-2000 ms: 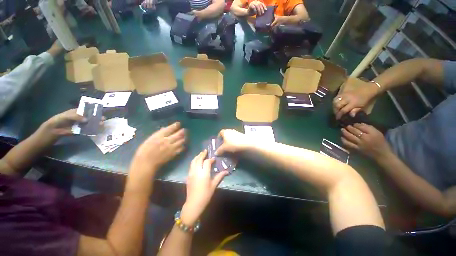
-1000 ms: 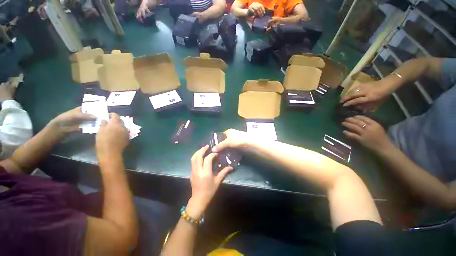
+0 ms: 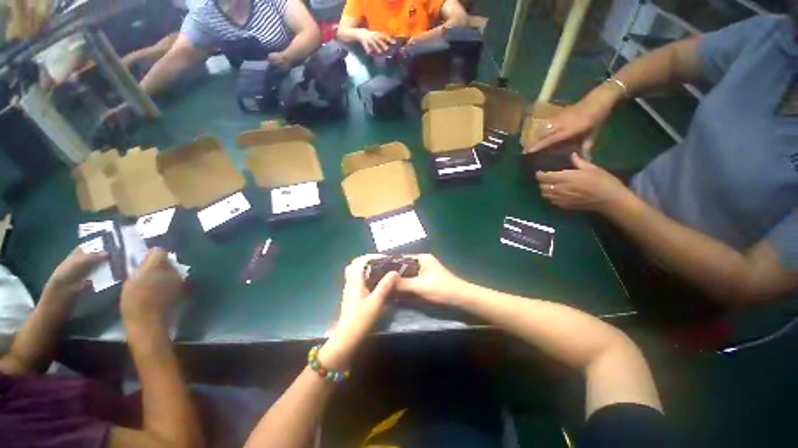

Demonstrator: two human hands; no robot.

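A small dark item (image 3: 391,266), possibly a black card or packed product, is held between my two hands near the table's front edge; its details are blurred. My left hand (image 3: 363,297), with a beaded bracelet at the wrist, grips its left side with the thumb in front. My right hand (image 3: 429,278) grips its right side. Just beyond my hands, an open box (image 3: 381,182) stands with its brown lid raised and a white leaflet (image 3: 398,230) on its contents. A black card (image 3: 260,260) lies on the table to the left.
More open boxes (image 3: 284,166) stand in a curved row across the dark green table (image 3: 324,236). A black card (image 3: 528,235) lies at right. The left neighbour's hands hold white leaflets (image 3: 131,249). The right neighbour's hands are on a dark box (image 3: 556,157). Black boxes (image 3: 429,66) stand at the far side.
The view has turned right. My hands have come together around the dark item, my right hand now at its right side. The left neighbour earlier reached toward the table, then back to the leaflets.
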